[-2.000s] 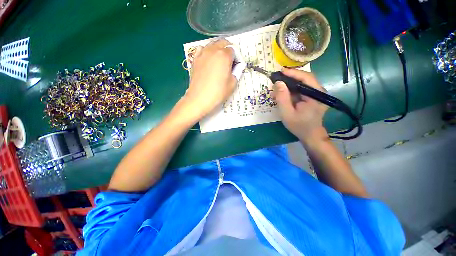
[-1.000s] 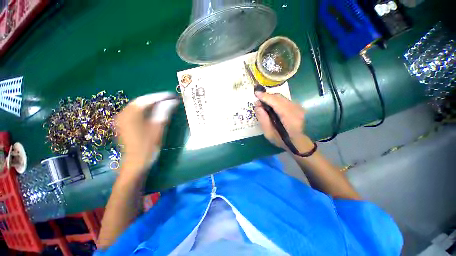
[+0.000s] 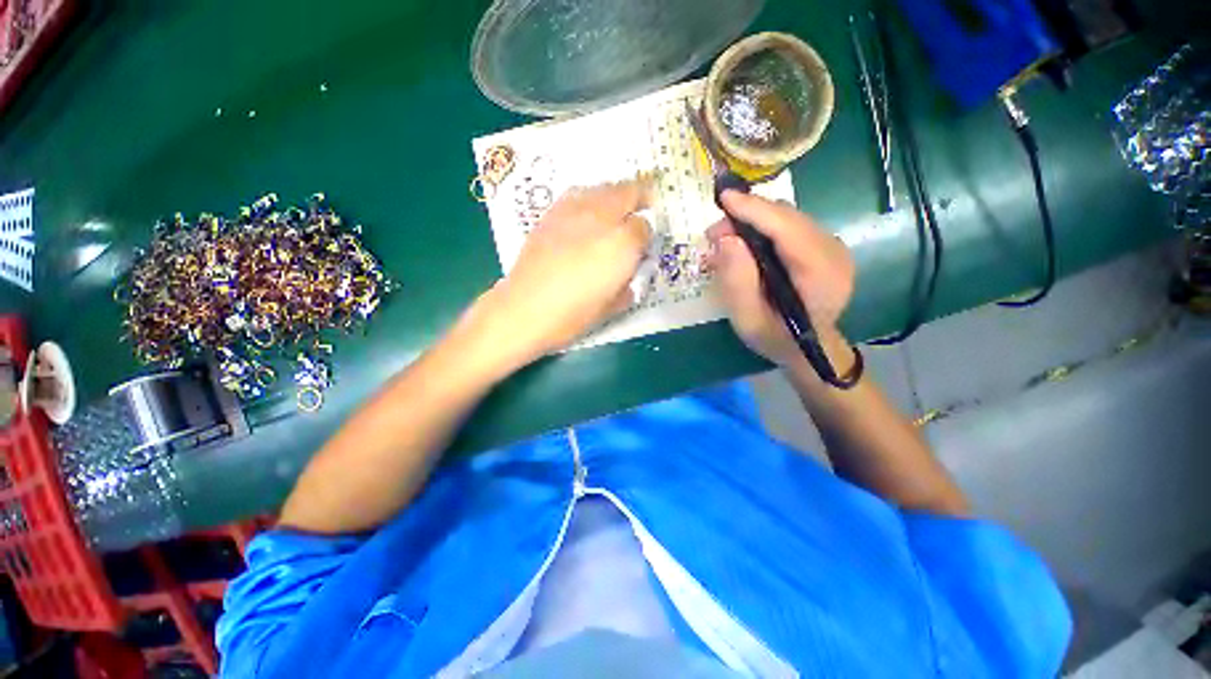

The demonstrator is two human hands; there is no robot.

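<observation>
My right hand (image 3: 784,272) holds the black soldering iron (image 3: 774,276) like a pen, its metal tip pointing up beside the yellow pot (image 3: 768,106). My left hand (image 3: 574,261) is over the white sheet (image 3: 509,215), its index finger stretched out over the marks on the sheet. A white finger cot (image 3: 643,279) shows on it. Whether its fingers hold a small part is hidden. Small dark and silver components (image 3: 675,265) lie on the sheet between my hands. A few ring-shaped parts (image 3: 495,166) lie at the sheet's upper left.
A large heap of coppery rings (image 3: 252,279) lies on the green mat (image 3: 412,212) at left, beside a wire reel (image 3: 166,409). A clear lid (image 3: 598,47) is behind the sheet. Tweezers (image 3: 877,126), cables and a blue unit (image 3: 976,47) are at right. A red crate (image 3: 47,531) is lower left.
My left hand moved from near the heap back over the sheet. The iron was over the sheet's middle two seconds ago; its tip is now beside the pot. The view has shifted.
</observation>
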